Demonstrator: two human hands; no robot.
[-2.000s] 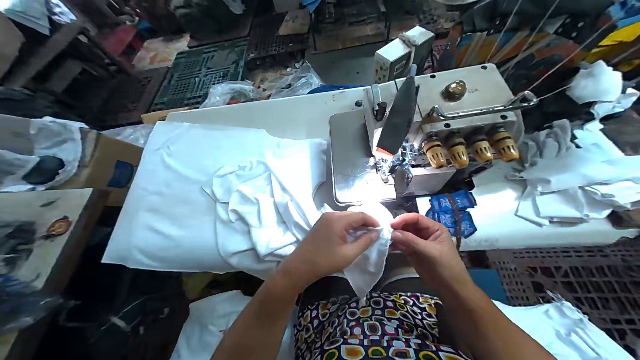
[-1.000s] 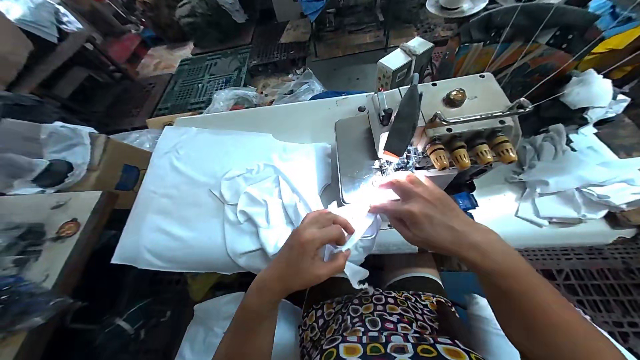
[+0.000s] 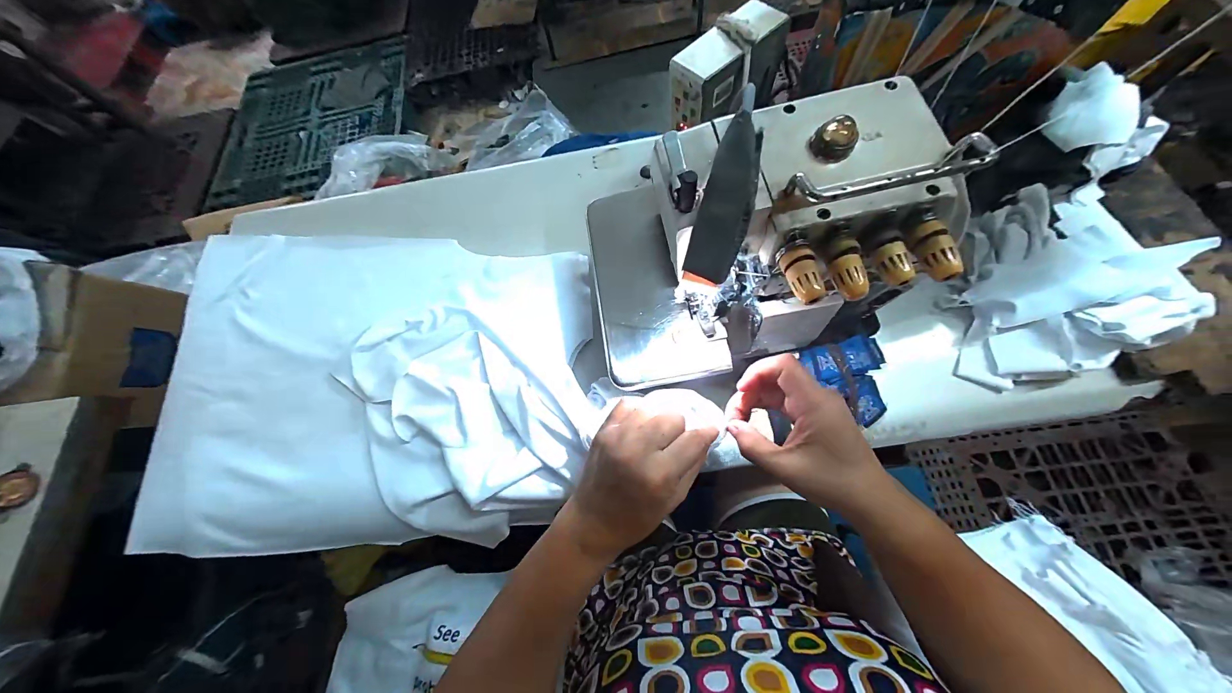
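My left hand point(image 3: 640, 467) grips the edge of a bunched white fabric piece point(image 3: 472, 404) at the table's front edge. Close beside it on the right, my right hand point(image 3: 799, 423) pinches the edge of the same fabric between thumb and fingertip. Just beyond both hands stands an overlock sewing machine point(image 3: 866, 144), with its metal plate point(image 3: 645, 308) lit and no fabric on it. Several tan tension dials point(image 3: 847, 269) line its front. The bunched cloth trails left onto flat white fabric panels point(image 3: 269, 385).
Blue packets point(image 3: 852, 366) bound with a band lie right of my right hand. White fabric pieces point(image 3: 1078, 289) are piled at the table's right. A plastic crate point(image 3: 1078, 481) stands below the right edge, a cardboard box point(image 3: 125, 327) at the left. Threads run above the machine.
My right hand has moved from beside the machine's needle area back toward the table's front edge. My left hand is a little nearer to it, and the fabric edge between them has shifted.
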